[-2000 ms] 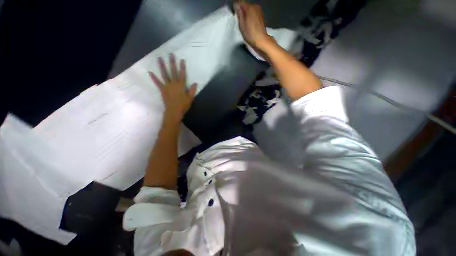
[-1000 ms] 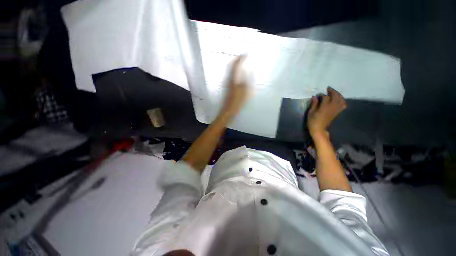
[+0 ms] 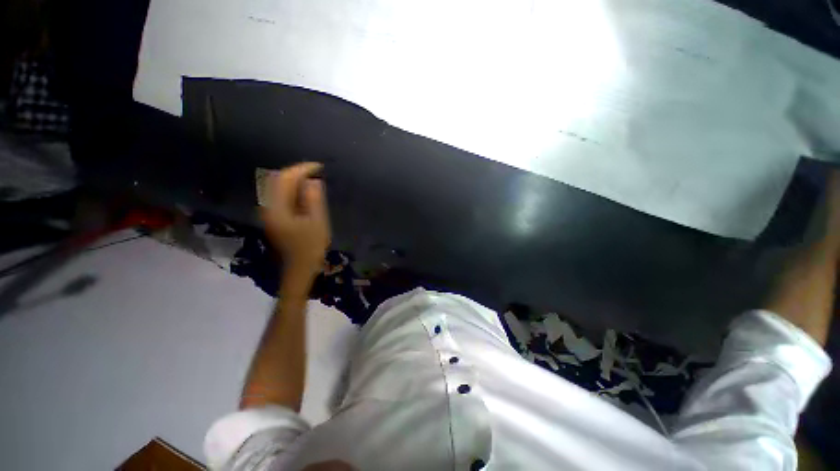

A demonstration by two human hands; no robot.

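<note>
A large white sheet [image 3: 479, 64] with faint marked lines lies across the far part of the dark grey tabletop [image 3: 442, 184]. My left hand [image 3: 297, 207] is over the table with its fingers curled, beside a small tan block [image 3: 264, 186] that it partly covers. Whether the fingers grip the block cannot be told. My right hand [image 3: 833, 198] is at the right edge near the sheet's corner, mostly cut off, so its fingers do not show.
Black and white scraps [image 3: 571, 345] lie along the table's near edge, in front of my body. A pale surface [image 3: 175, 340] lies below at the left, with a blurred red thing [image 3: 138, 221] above it. Checked cloth [image 3: 39, 97] is at the far left.
The view has turned and moved closer to the table. My left hand has left the white sheet and is by the tan block. My right hand has moved out to the right edge. The sheet lies flatter.
</note>
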